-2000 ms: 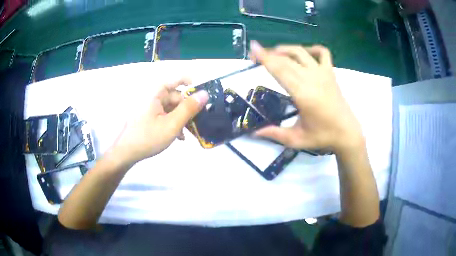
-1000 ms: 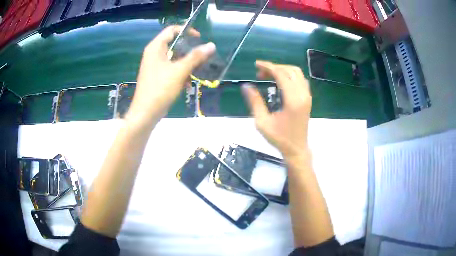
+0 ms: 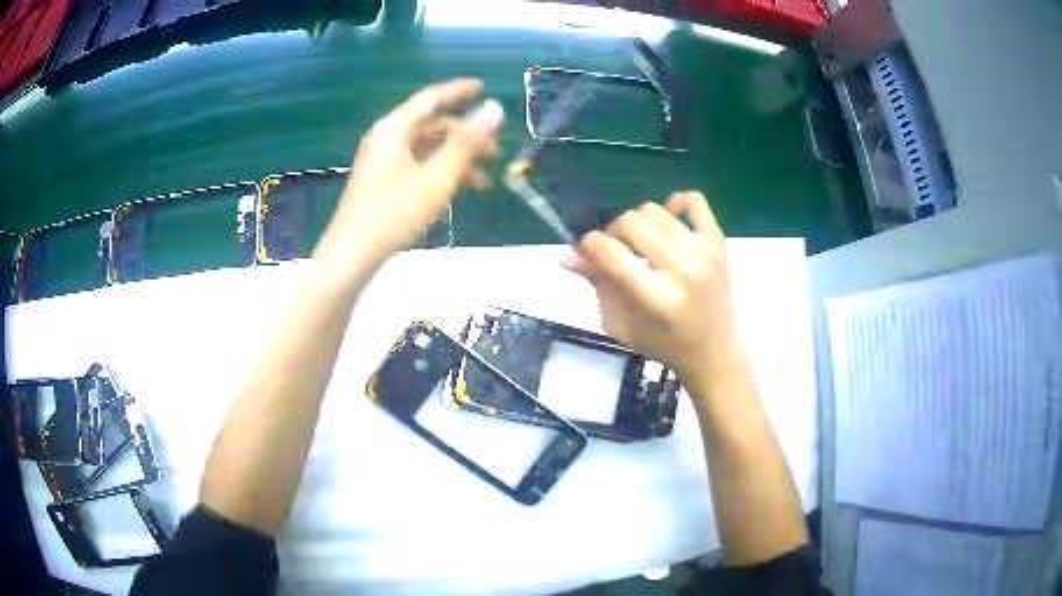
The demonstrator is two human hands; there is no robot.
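Observation:
My right hand (image 3: 658, 274) is closed on one end of a phone middle frame (image 3: 545, 207), blurred and tilted over the green belt. My left hand (image 3: 425, 163) is over the belt to its left, fingers apart and holding nothing. Two phone middle frames (image 3: 405, 378) overlap on the white work sheet (image 3: 349, 512) below my hands. A loose pile of frames (image 3: 99, 512) lies at the sheet's left end. A row of frames (image 3: 186, 233) lies along the belt's near edge, and another frame (image 3: 606, 111) lies farther back.
The green conveyor belt (image 3: 151, 128) runs beyond the sheet. A red tray (image 3: 26, 35) and a dark tray (image 3: 140, 33) are at the back left, with red also at the back right. Printed sheets (image 3: 943, 396) lie on the grey surface at right.
The frame has passed from my left hand to my right hand, which has closed. My left hand has opened. The view has shifted, so the sheet and piles appear farther left and slightly higher.

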